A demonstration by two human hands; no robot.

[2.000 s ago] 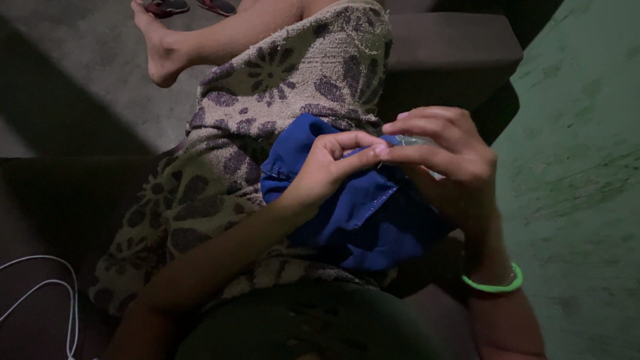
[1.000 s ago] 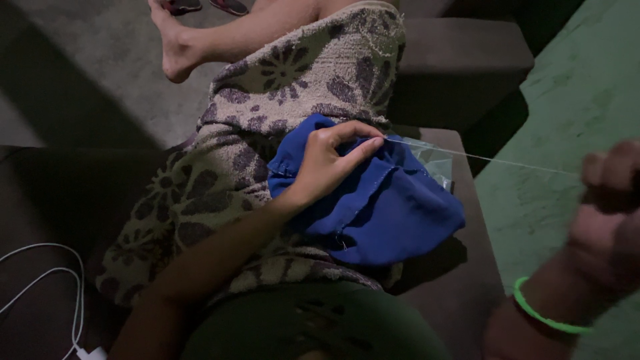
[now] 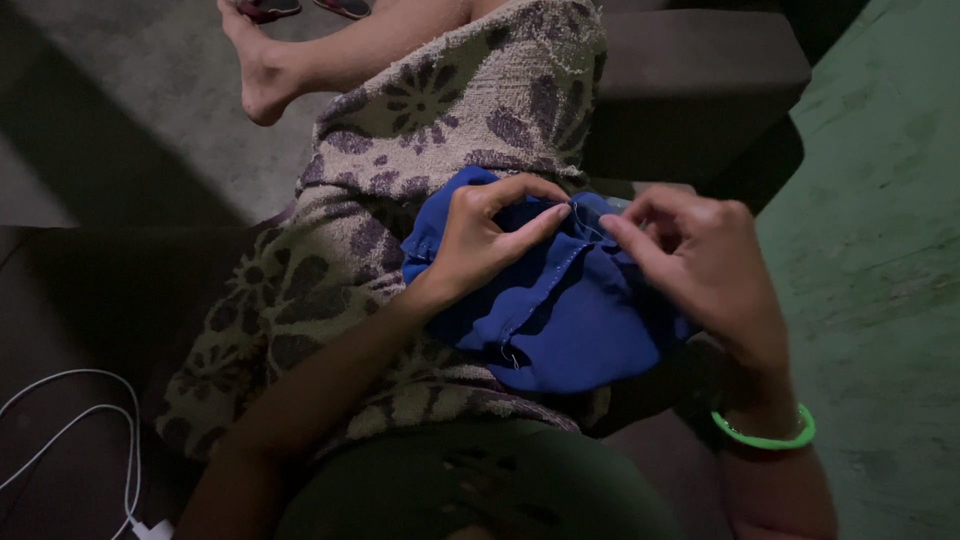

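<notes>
A blue cloth (image 3: 592, 322) with a line of pale stitches lies bunched over my lap, on a floral towel (image 3: 450, 105). My left hand (image 3: 495, 232) pinches the cloth's upper edge between thumb and index finger. Close by on the right, my right hand (image 3: 690, 247), with a bright green band on its wrist, has its thumb and index finger near the cloth's edge; whether a needle is between them cannot be told. A pale thread (image 3: 585, 221) loops between the two hands. A loose thread end (image 3: 514, 362) shows at the lower end of the stitches.
The dark sofa armrest (image 3: 697, 52) is at the upper right, beside a green wall (image 3: 885, 300). A white cable (image 3: 131, 420) with a plug lies at the lower left. A bare foot (image 3: 266, 82) and footwear (image 3: 270, 9) are at the top left.
One second ago my right hand was far to the right with the thread stretched taut; it has come back beside my left hand, and the thread is now slack. My left hand still pinches the cloth.
</notes>
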